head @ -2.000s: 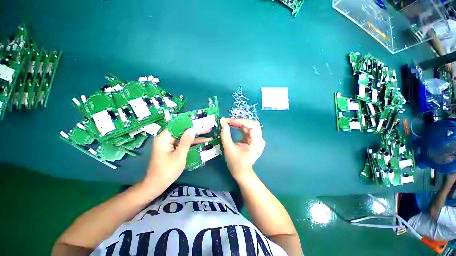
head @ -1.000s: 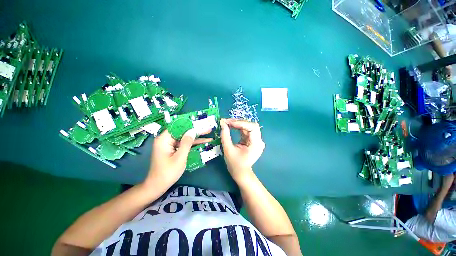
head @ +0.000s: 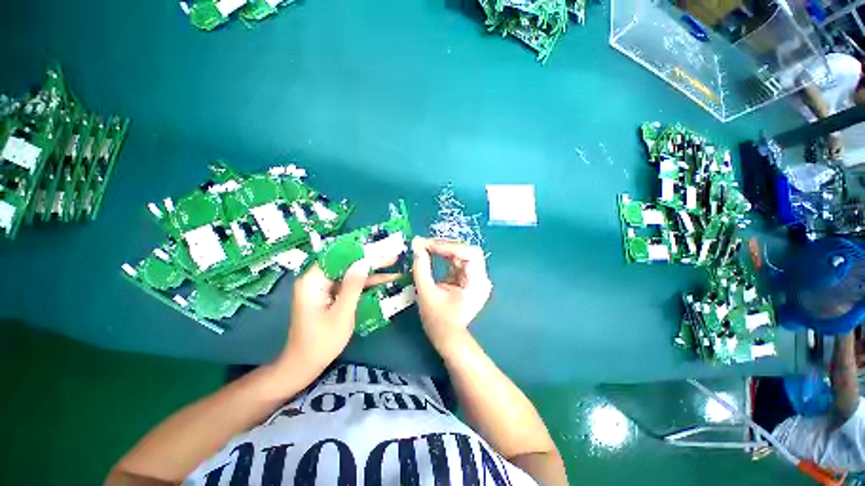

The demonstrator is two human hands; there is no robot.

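Observation:
My left hand (head: 324,308) is shut on a green circuit board panel (head: 343,256) with white blocks and holds it over the near part of the mat. My right hand (head: 453,289) is at the panel's right edge, thumb and index fingertips pinched together. Whether a small part is between them is too small to tell. A loose pile of small silvery-white leaded components (head: 453,220) lies just beyond my right fingertips. A fanned stack of green boards (head: 232,233) lies left of my hands.
A white square (head: 511,204) lies right of the component pile. Upright boards (head: 81,166) stand far left. Board heaps (head: 697,199) lie at the right, more boards (head: 531,21) at the top. A clear tray (head: 664,47) and blue items are upper right. Parts of other people show at the right edge.
The view has shifted, so the bench appears slightly lower and more boards show at the top. Both hands keep nearly the same pose at the panel.

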